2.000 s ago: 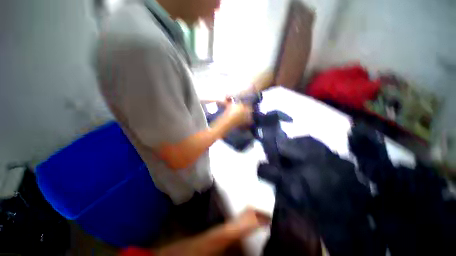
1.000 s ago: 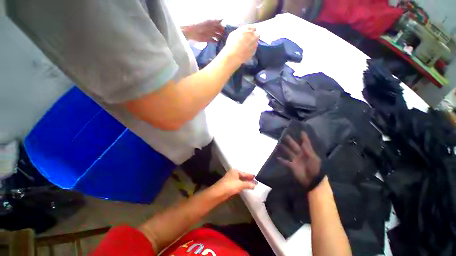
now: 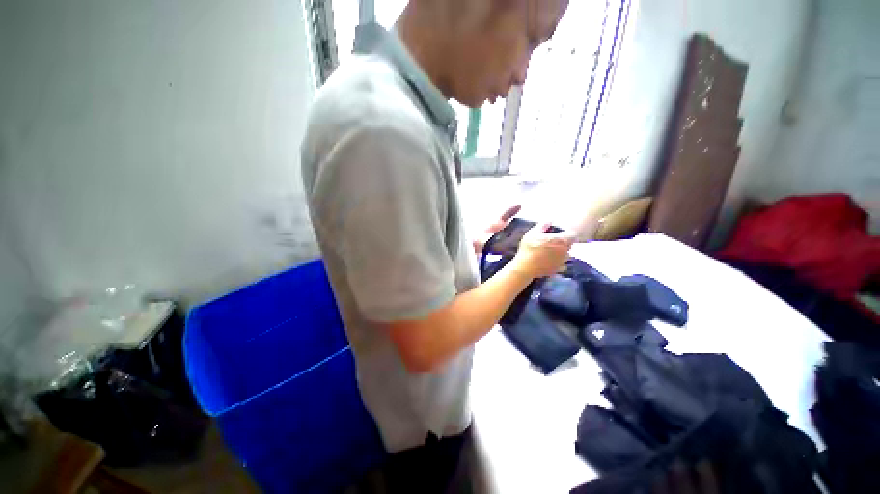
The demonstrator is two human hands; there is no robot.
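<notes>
Neither of my hands is in the picture. The nearest pile of black sewn pieces (image 3: 675,405) lies on the white-covered table (image 3: 531,425) at the lower right, cut off by the bottom edge. Its pieces overlap, and small white marks show on some. A smaller far group of black pieces (image 3: 545,333) lies beside the person in grey. That person's hands hold up a dark piece above the table.
A person in a grey shirt (image 3: 386,212) stands at the table's left side. A blue bin (image 3: 280,386) is behind them. Black bags (image 3: 125,415) lie at the lower left. Brown boards (image 3: 700,145) lean by the window. A red fabric heap (image 3: 806,241) is at the right.
The view has tilted up and to the left. Both my hands, seen on and by the black pieces a second ago, are out of the picture. The other person's hands now hold a piece higher up.
</notes>
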